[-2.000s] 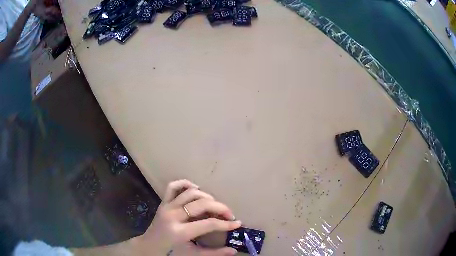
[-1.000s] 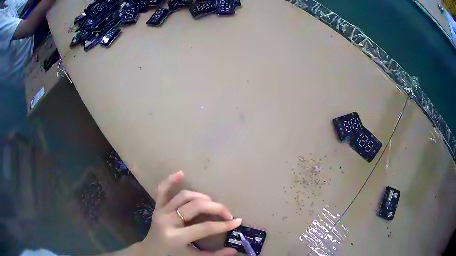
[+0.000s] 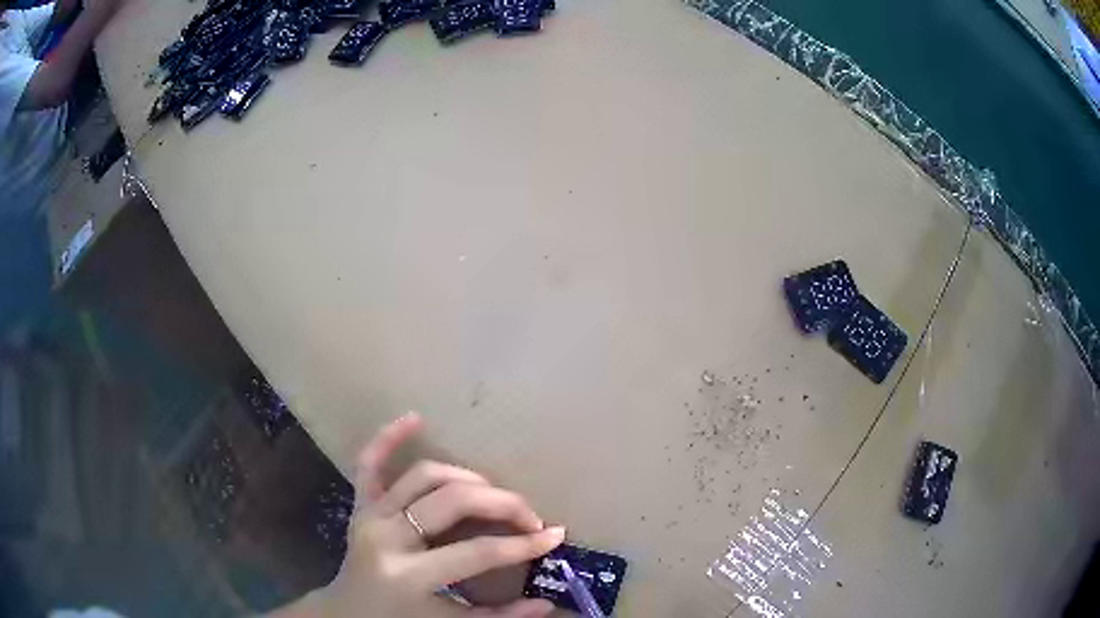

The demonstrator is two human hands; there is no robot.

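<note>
A black display module (image 3: 600, 577) lies on the tan tabletop (image 3: 519, 266) at the bottom centre, its back with white marks facing up. My left hand (image 3: 440, 537), bare and with a ring, holds the module's left end between index finger and thumb. The purplish tip of a pen-like tool (image 3: 581, 594) touches or hovers over the module; its handle is cut off by the bottom edge. My right hand is out of the picture.
Two overlapping modules (image 3: 869, 339) lie face up at the right, with one more module (image 3: 930, 482) near the seam. Dark crumbs (image 3: 732, 410) and a shiny patch (image 3: 772, 553) lie between. A module pile (image 3: 259, 42) is at the far left, beside a person's arm (image 3: 54, 73).
The camera view has shifted a little, so the far pile and right-hand modules sit further left. My left hand keeps its hold on the module, and the tool tip stays at it.
</note>
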